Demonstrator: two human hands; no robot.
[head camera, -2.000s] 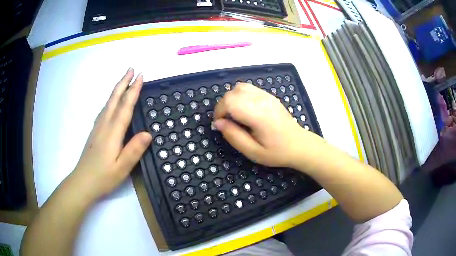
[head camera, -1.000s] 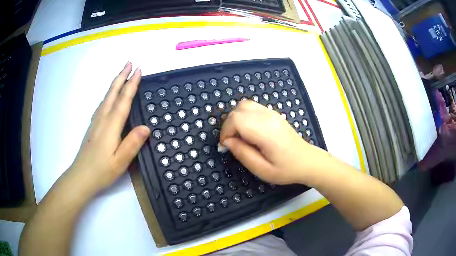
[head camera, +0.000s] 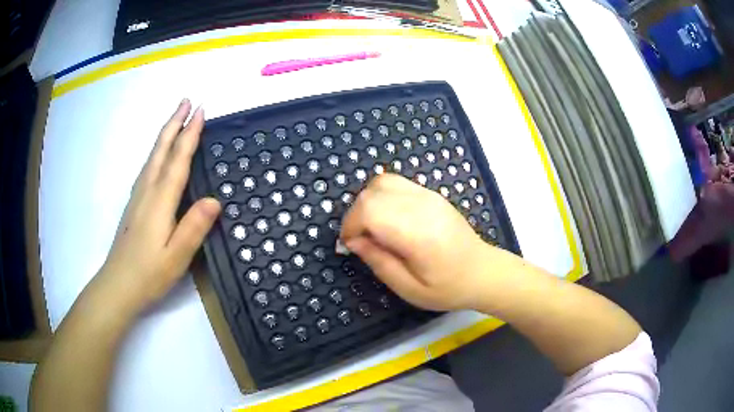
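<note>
A black blister tray (head camera: 233, 322) lies tilted on the white bench top, with small round shiny parts (head camera: 284, 218) seated in rows. My left hand (head camera: 165, 209) lies at the tray's left edge, thumb on the rim, fingers spread and holding nothing. My right hand (head camera: 410, 237) is over the middle of the tray, with thumb and fingers pinched on a small white tip (head camera: 342, 247) that points down at the parts. This hand hides the parts beneath it and most of what it pinches.
A pink pen (head camera: 320, 63) lies beyond the tray, inside the yellow tape (head camera: 265, 36). Black trays (head camera: 173, 18) stand at the back and left. A layered grey-brown stack (head camera: 583, 153) lies on the right. A blue bin (head camera: 684, 40) and part of another person (head camera: 712, 221) show at far right.
My right hand has moved toward me over the tray, still pinching the white tip. My left hand stays at the tray's left edge. The whole view has shifted slightly.
</note>
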